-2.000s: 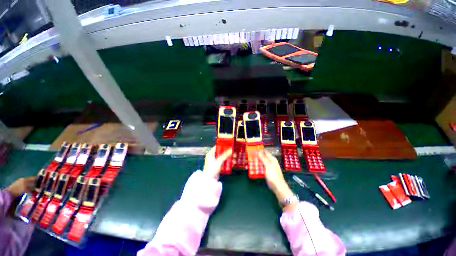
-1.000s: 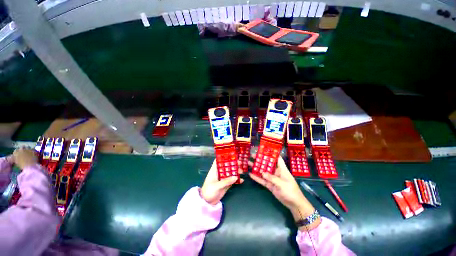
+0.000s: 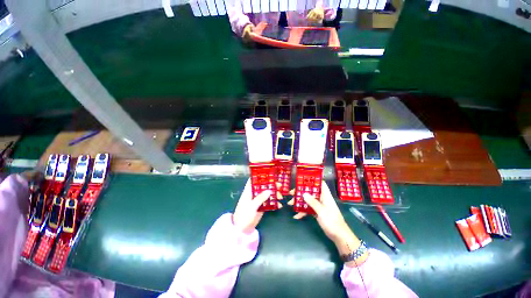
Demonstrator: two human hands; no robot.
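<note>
My left hand (image 3: pixel 250 208) holds an open red flip phone (image 3: pixel 259 142) upright, its thumb on the red keypad. My right hand (image 3: pixel 321 210) holds a second open flip phone (image 3: pixel 312 142) beside it, its thumb also on the keypad. Both displays glow white. Behind them a clear tray (image 3: pixel 402 206) holds several open flip phones with dark displays, such as the phone at its right end (image 3: pixel 372 152). The held phones partly hide the tray and the phones in it.
A black-and-silver pen (image 3: pixel 374 230), a red pen (image 3: pixel 390 224) and small red and white pieces (image 3: pixel 476 230) lie right. White paper (image 3: pixel 399 125) lies on a brown board (image 3: pixel 448 151). At left are a grey post (image 3: pixel 87 87), another tray of phones (image 3: pixel 58 265) and a person's pink sleeve (image 3: pixel 14 233).
The held phones have turned more upright, and their displays went from dark to blue-and-white text to plain white. The neighbour's arm has moved at left. The red-framed unit across the line has shifted.
</note>
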